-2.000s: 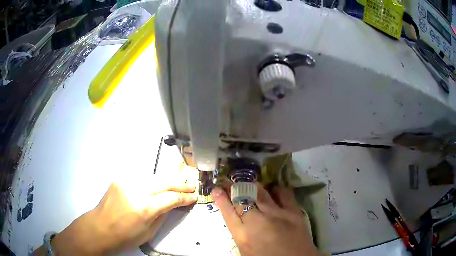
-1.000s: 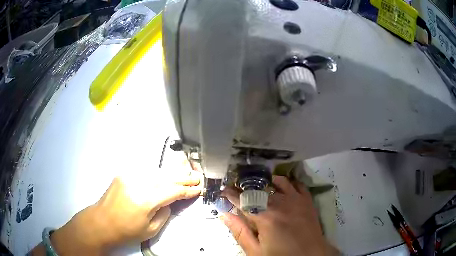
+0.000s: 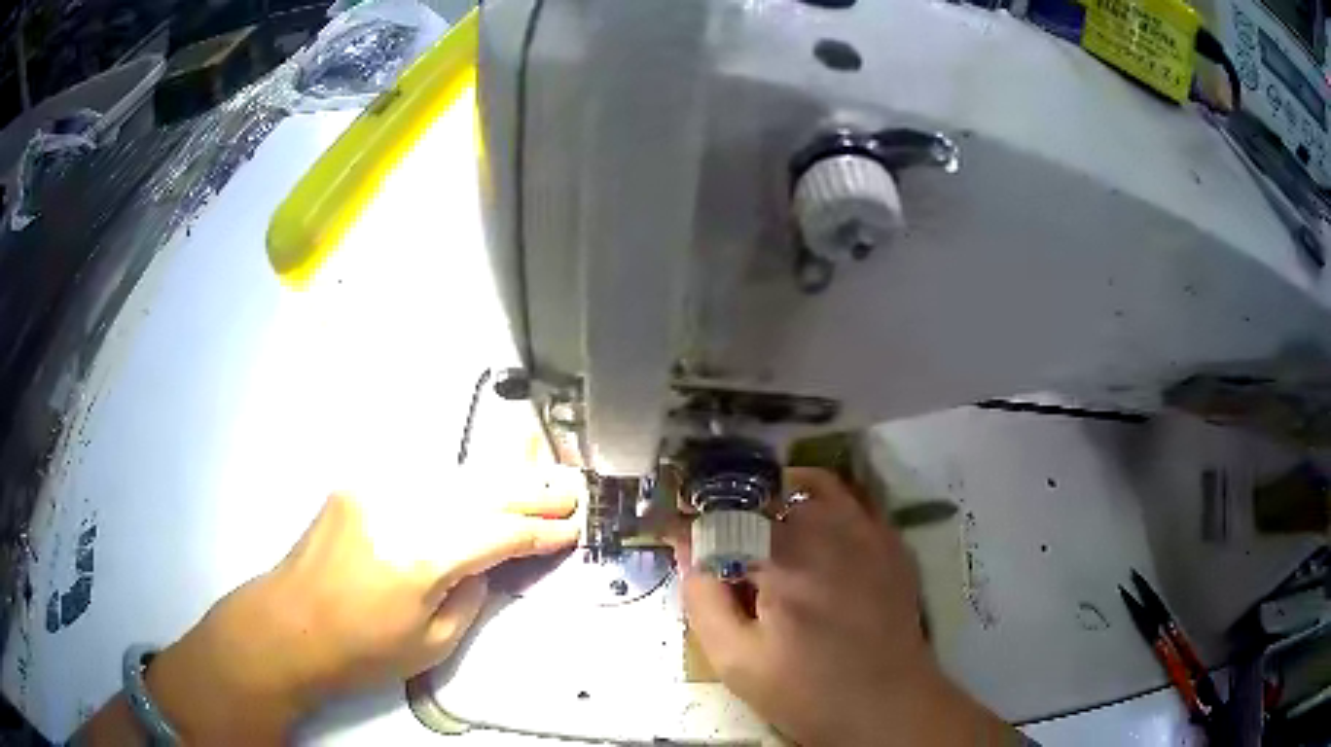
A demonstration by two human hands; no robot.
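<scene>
Olive cloth (image 3: 934, 562) lies under and beside my right hand, right of the machine head; part of it is hidden by the hand and the head. The dark presser foot (image 3: 610, 514) is at the bottom of the white machine head (image 3: 628, 219). My left hand (image 3: 380, 598) has its fingertips together at the left side of the foot, in bright glare; any cloth under them cannot be made out. My right hand (image 3: 818, 613) is right of the foot, behind the white tension dial (image 3: 731, 542), fingers bent on the cloth and partly hidden.
A yellow bar (image 3: 365, 161) stands left of the head. Snips with orange-red handles (image 3: 1168, 649) lie at the right edge of the machine bed. A yellow labelled block (image 3: 1142, 44) sits on the arm, near a control panel (image 3: 1285, 73). A second white knob (image 3: 848, 204) juts from the head.
My right hand has moved slightly up and its thumb has drawn in toward the dial. My left hand stays beside the foot. The camera view has shifted slightly.
</scene>
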